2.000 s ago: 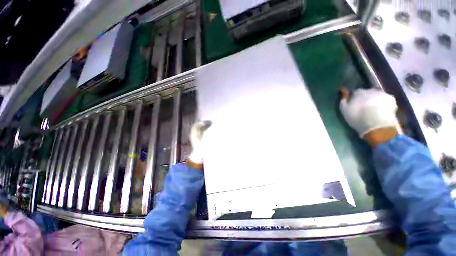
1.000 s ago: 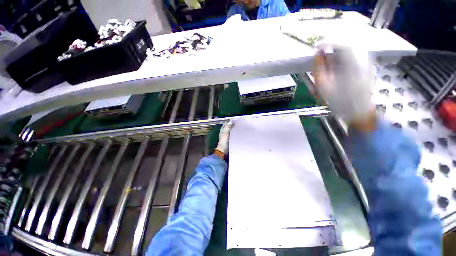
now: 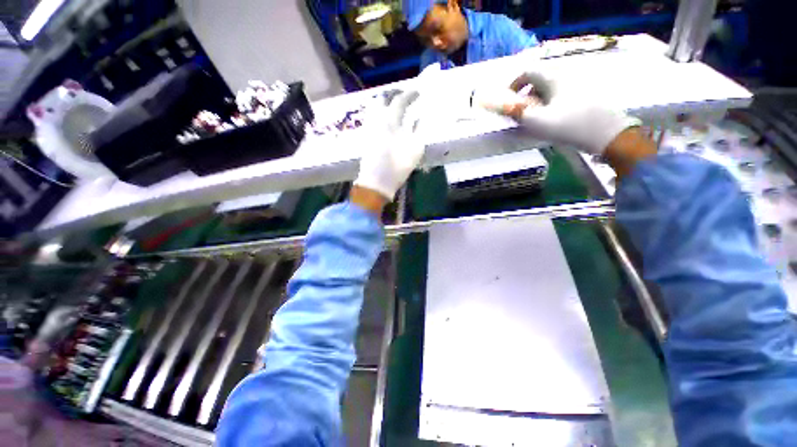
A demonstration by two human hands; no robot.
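My left hand (image 3: 391,148), in a white glove, is raised at the front edge of the white shelf; whether it holds anything I cannot tell. My right hand (image 3: 572,120), in a white glove with bare fingertips, is over the shelf, fingers bent together around something small and dark that I cannot make out. Below them the unit with its large silver-white top cover (image 3: 507,323) lies on a green carrier pallet (image 3: 584,262), untouched by either hand.
The white shelf (image 3: 349,170) crosses above the conveyor, with a black parts bin (image 3: 249,144) at left. Another unit (image 3: 496,175) stands beneath it. Steel rollers (image 3: 210,349) lie left, ball-transfer rollers (image 3: 730,157) right. A blue-clad person (image 3: 498,37) is behind the shelf.
My left hand has left the cover's left edge and risen to the shelf. My right hand has moved from the cover's right side to over the shelf. The view has tilted upward.
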